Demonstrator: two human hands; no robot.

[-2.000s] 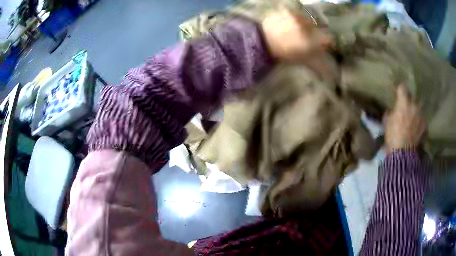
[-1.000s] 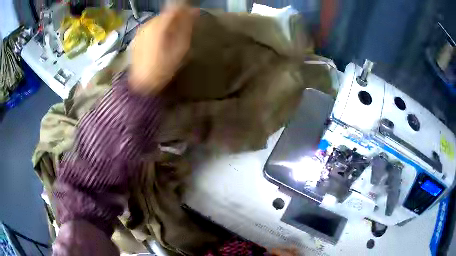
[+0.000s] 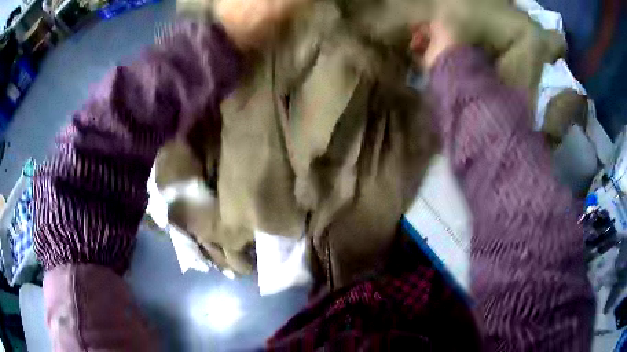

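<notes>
A large heap of khaki cloth (image 3: pixel 323 137) hangs in folds over the left edge of the machine table. White pieces (image 3: pixel 280 261) hang from under it. My left hand (image 3: pixel 258 19) is at the upper left of the heap, blurred and cut by the top edge; its fingers merge with the cloth, so its hold cannot be told. My right hand (image 3: pixel 432 42) is at the upper right of the heap, on or in the khaki cloth; its fingers are partly hidden, so its hold is unclear too.
The white machine table (image 3: pixel 443 213) with its blue edge runs below my right forearm. Part of the sewing machine (image 3: pixel 599 223) shows at the far right. A crate (image 3: pixel 22 230) stands at the far left. White sheets and more khaki lie at the upper right.
The view has swung left from the machine to the heap. My right hand, out of sight a second ago, is now at the cloth. My left hand is nearer the top edge.
</notes>
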